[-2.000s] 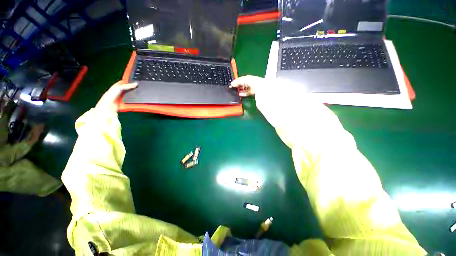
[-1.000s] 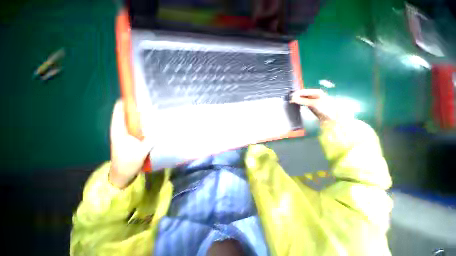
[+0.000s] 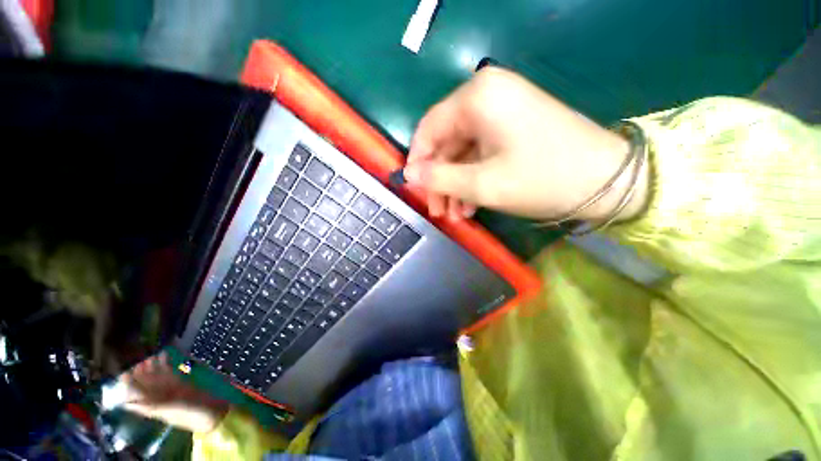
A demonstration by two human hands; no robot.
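Observation:
An open laptop [image 3: 387,306] with a grey deck and black keys lies tilted in view on a red pad [image 3: 333,112], its dark screen [image 3: 117,153] to the left. My right hand [image 3: 504,144] is at the laptop's right edge, with thumb and fingers closed on a small black piece [image 3: 398,178], likely a USB stick or dongle. My left hand [image 3: 162,392] is at the lower left, beyond the laptop's left edge, blurred and partly dark; whether it holds anything does not show.
A white strip-like item [image 3: 420,24] lies on the green bench [image 3: 558,45] at the top. A small dark object [image 3: 485,63] shows just behind my right hand. A red object [image 3: 38,20] is at the top left corner.
The view has turned and come closer to the laptop's right edge. My left hand has moved off the pad's lower left side. My right hand stays at the right edge.

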